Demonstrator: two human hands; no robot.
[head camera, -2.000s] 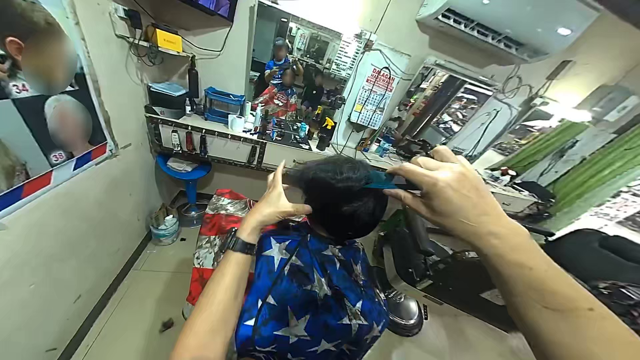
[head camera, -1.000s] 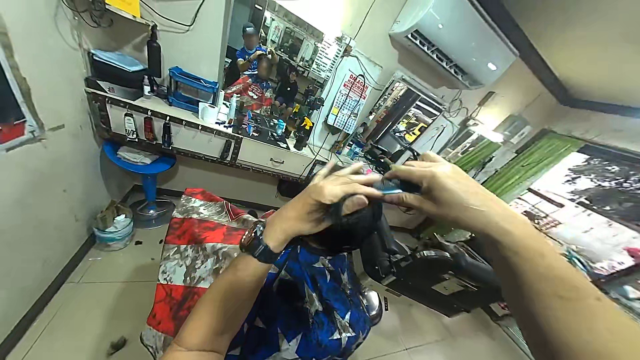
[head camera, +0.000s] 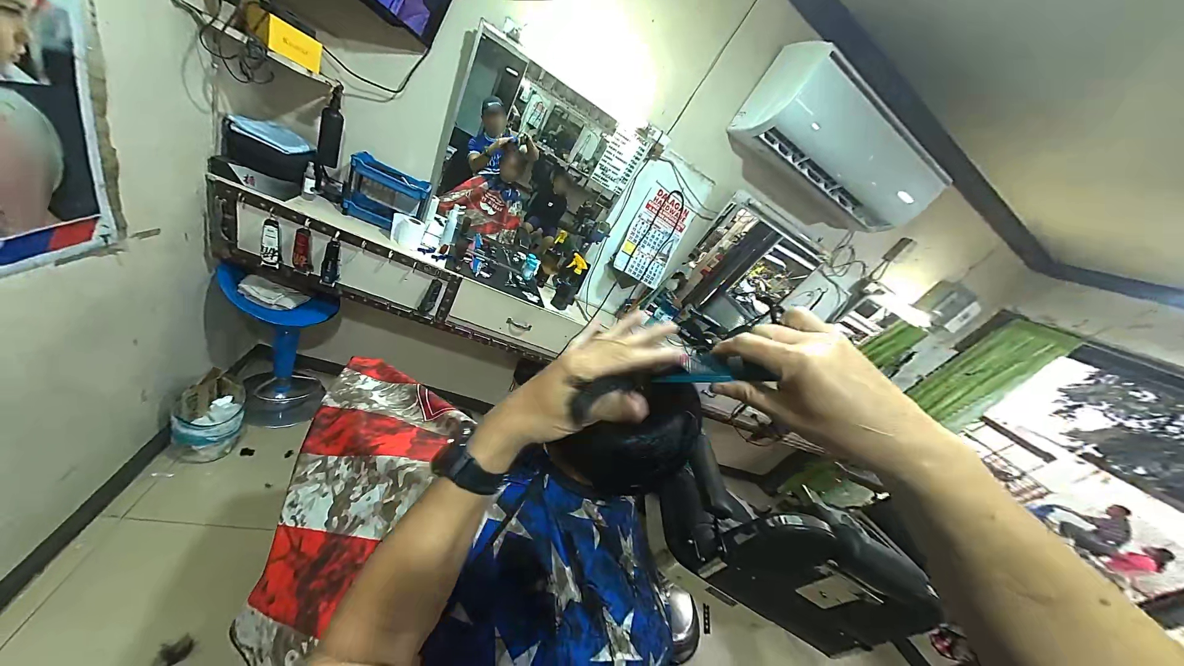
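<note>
A seated person's dark-haired head (head camera: 638, 453) is below my hands, and a star-and-stripe barber cape (head camera: 564, 564) covers the body. My left hand (head camera: 601, 379), a dark watch on its wrist, is spread over the top of the head; motion blurs it, and a tuft of dark hair shows at its palm. My right hand (head camera: 786, 365) grips a blue comb (head camera: 698, 376), which points left toward my left fingers just above the hair. Something dark sits with the comb in that hand, too blurred to name.
A counter (head camera: 370, 227) with bottles and a blue rack (head camera: 384, 190) runs below a wall mirror (head camera: 555, 111). A blue stool (head camera: 282, 314) and a waste bucket (head camera: 208, 425) stand at left. A black barber chair (head camera: 814, 564) is at right.
My left hand was open beside the head two seconds ago, then came over its top near the comb. Its fingers are now more spread. My right hand still holds the comb.
</note>
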